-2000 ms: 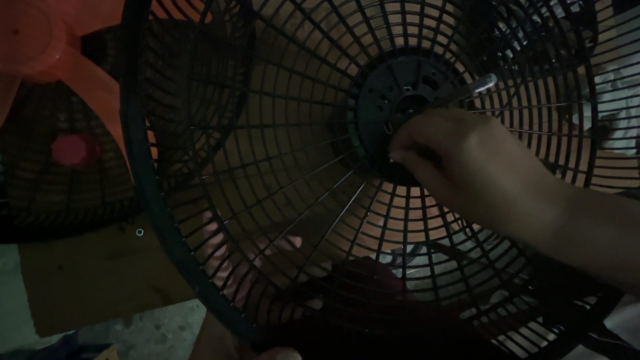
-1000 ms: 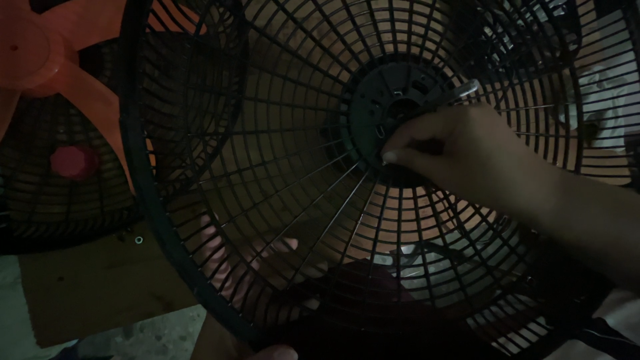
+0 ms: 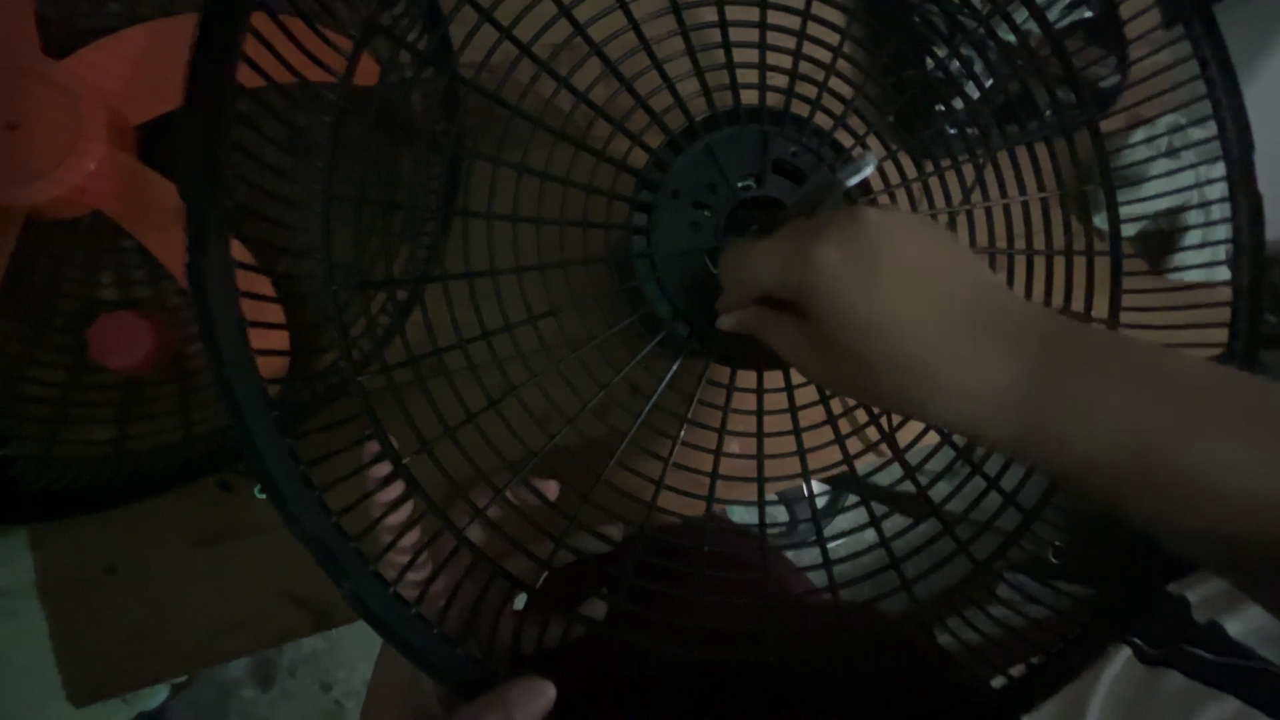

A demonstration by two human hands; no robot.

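A round black plastic fan grille (image 3: 560, 210) fills most of the dim head view, tilted toward me. My left hand (image 3: 450, 590) grips its lower left rim, thumb in front and fingers seen through the bars behind. My right hand (image 3: 860, 290) is at the solid centre hub (image 3: 700, 200), fingers bent against the hub's lower right part. A thin tool or rod with a pale, translucent end (image 3: 858, 170) juts up and right from behind the right hand; its other end is hidden. Whether the fingers pinch something small at the hub cannot be seen.
An orange fan blade (image 3: 60, 130) lies at the upper left, over a second dark grille (image 3: 60, 400) with a pinkish-red round cap (image 3: 125, 342). A brown board (image 3: 190, 590) is beneath. Crumpled pale material (image 3: 1165, 200) shows through the bars at the right.
My right hand stays at the hub, with only small shifts of the fingers and wrist. The left hand keeps its hold on the rim.
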